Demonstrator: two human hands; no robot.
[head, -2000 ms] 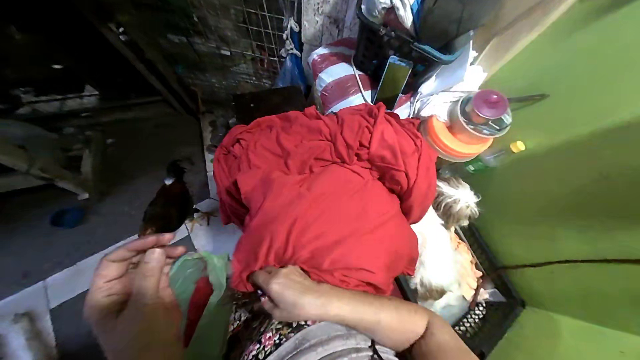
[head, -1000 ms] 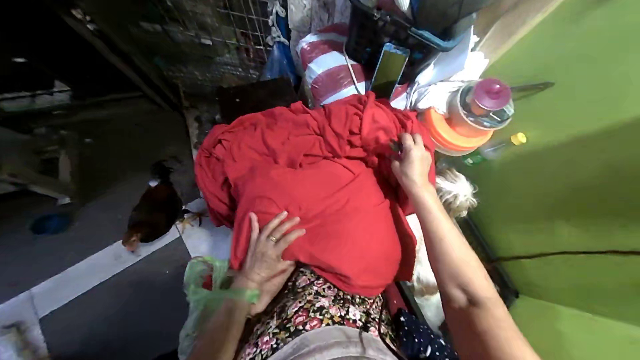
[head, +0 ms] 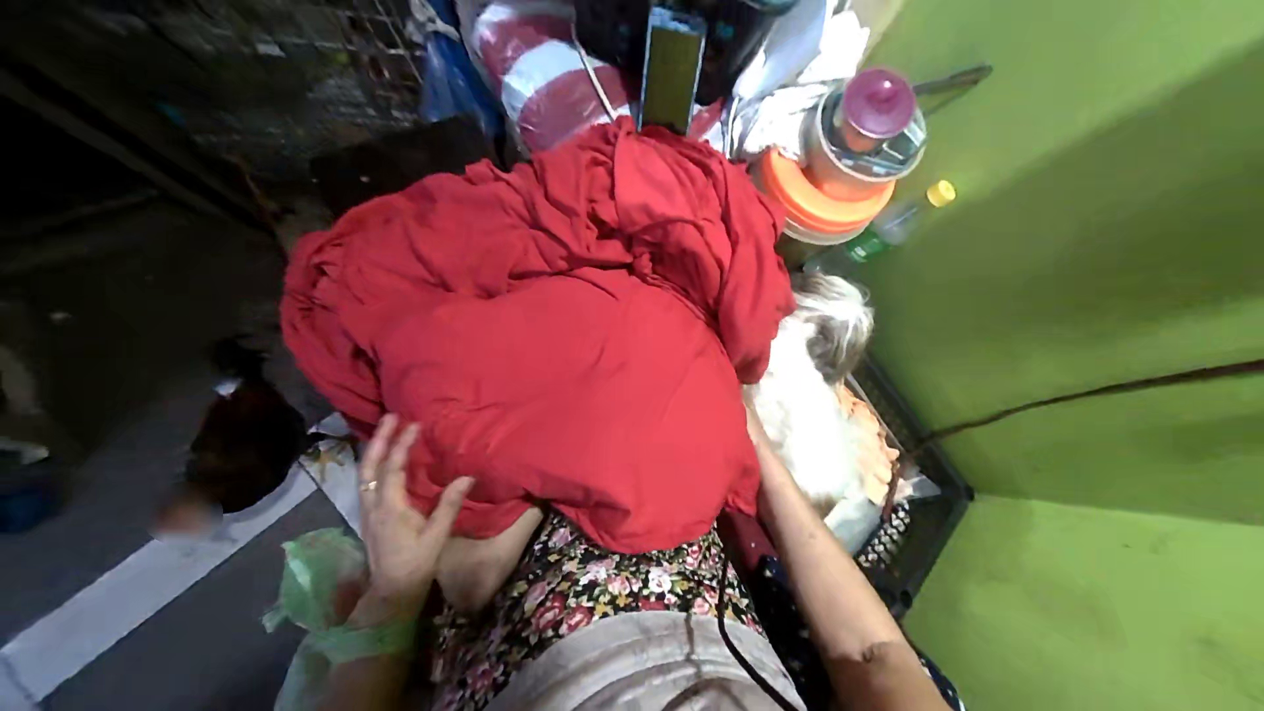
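Note:
A bunched red cloth (head: 553,365) lies over my lap, above a floral-print garment (head: 602,583). My left hand (head: 405,504) rests at the cloth's lower left edge, fingers apart, a ring on one finger. Around that wrist hangs a green plastic bag (head: 321,583) with something reddish inside. My right forearm runs up along the cloth's right side; the right hand itself is hidden by the cloth, so what its fingers do does not show.
A white long-haired dog (head: 815,405) lies in a black plastic crate (head: 938,533) at right, beside a green wall (head: 1086,247). Stacked tubs (head: 829,197), a bottle (head: 899,227) and a phone (head: 671,74) are beyond the cloth. A dark chicken (head: 247,434) stands at left.
My right hand has moved from the top right of the cloth down along its right side, out of sight. My left hand has shifted from the cloth's lower front to its left edge.

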